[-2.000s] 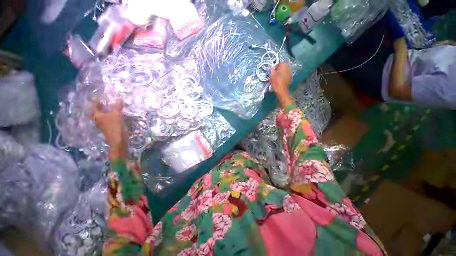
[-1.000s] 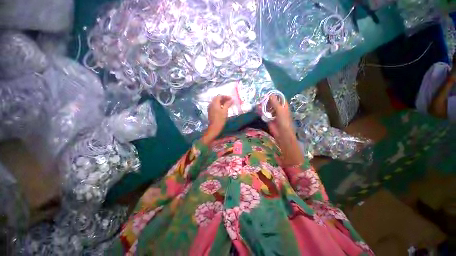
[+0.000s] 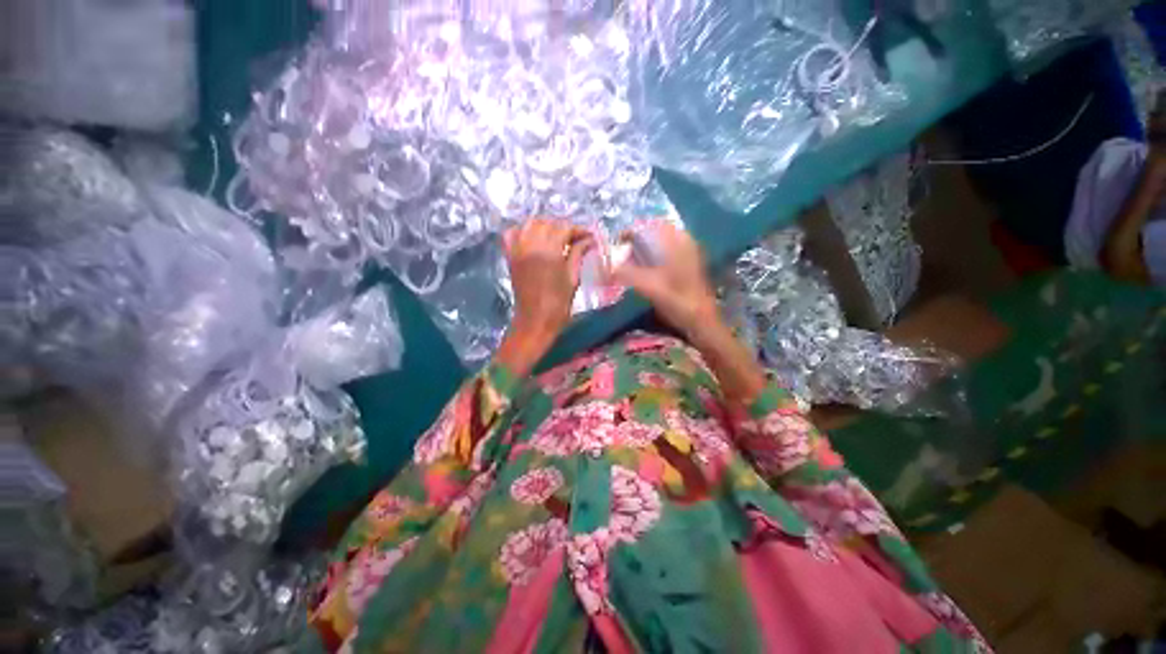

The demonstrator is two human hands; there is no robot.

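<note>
My left hand (image 3: 546, 271) and my right hand (image 3: 668, 271) are close together at the table's near edge, over a small zip-lock bag (image 3: 598, 275) with a pink-red line at its mouth. The fingers of both hands are pinched at the bag's mouth. The coiled white cord is hidden or too blurred to make out at my right hand. A large heap of coiled white cords with round white pieces (image 3: 428, 160) lies just beyond my hands.
A large clear poly bag (image 3: 729, 96) lies right of the heap, with a white coil (image 3: 822, 67) on it. Filled plastic bags (image 3: 249, 441) stand at left; more bagged pieces (image 3: 838, 345) hang at right. The green-blue table edge (image 3: 754, 224) runs diagonally. A person's sleeve (image 3: 1097, 192) shows far right.
My right hand has moved left and up to meet my left hand at the bag. The coil seen around its fingers a second ago no longer shows clearly. My left hand has shifted slightly.
</note>
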